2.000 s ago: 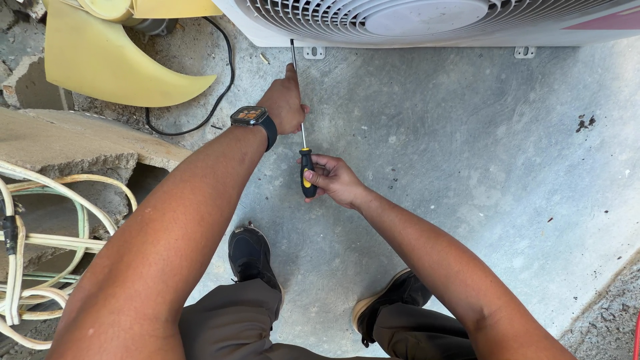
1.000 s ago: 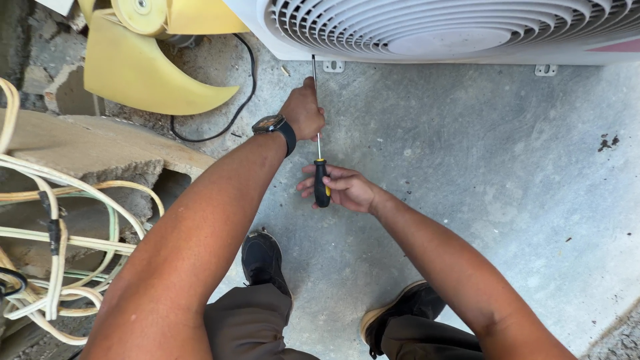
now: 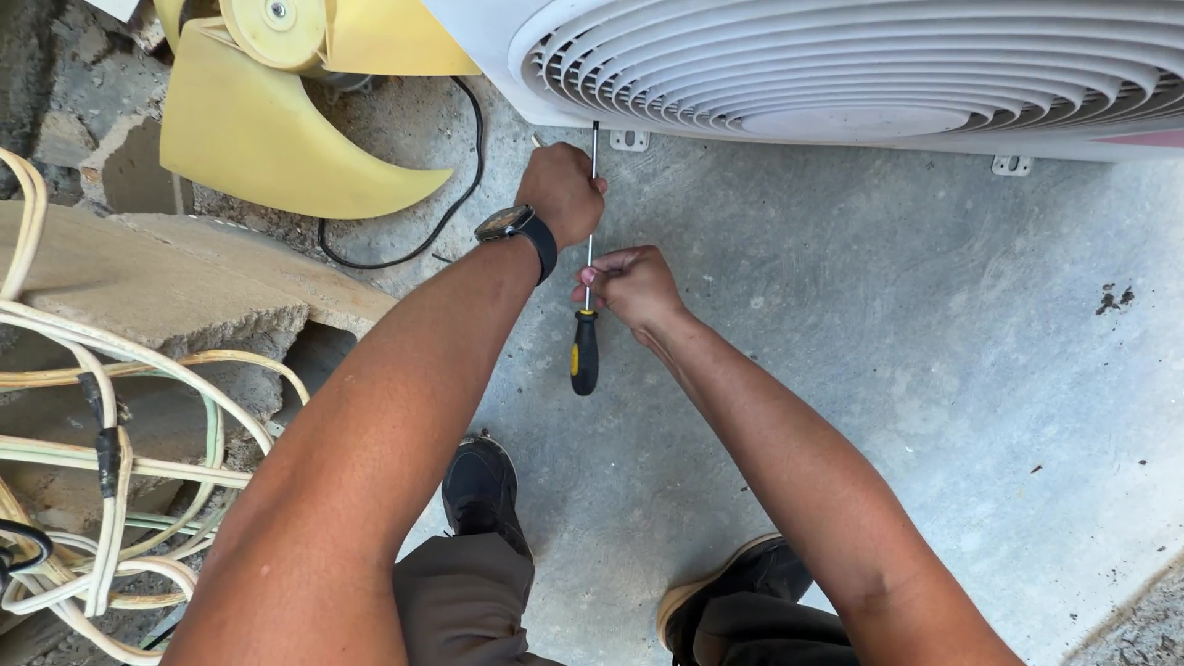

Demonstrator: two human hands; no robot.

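Observation:
A long screwdriver (image 3: 585, 356) with a black and yellow handle points away from me, its tip at the lower front edge of a white air conditioner outdoor unit (image 3: 546, 102). My left hand (image 3: 561, 192), below a wrist with a black watch (image 3: 518, 228), is closed around the upper shaft near the unit. My right hand (image 3: 634, 285) pinches the lower shaft between thumb and fingers, just above the handle. Whether the tip sits in a screw cannot be told.
A yellow fan blade assembly (image 3: 268, 129) and a black cable (image 3: 480, 139) lie at the upper left. Coiled pale cables (image 3: 111, 499) lie by broken concrete blocks (image 3: 176, 277) at the left. Metal mounting feet (image 3: 630, 141) stick out under the unit. My shoes stand on the concrete floor (image 3: 888, 305).
My right hand has moved from the screwdriver's handle up onto its shaft, leaving the handle uncovered. My left hand stays on the upper shaft.

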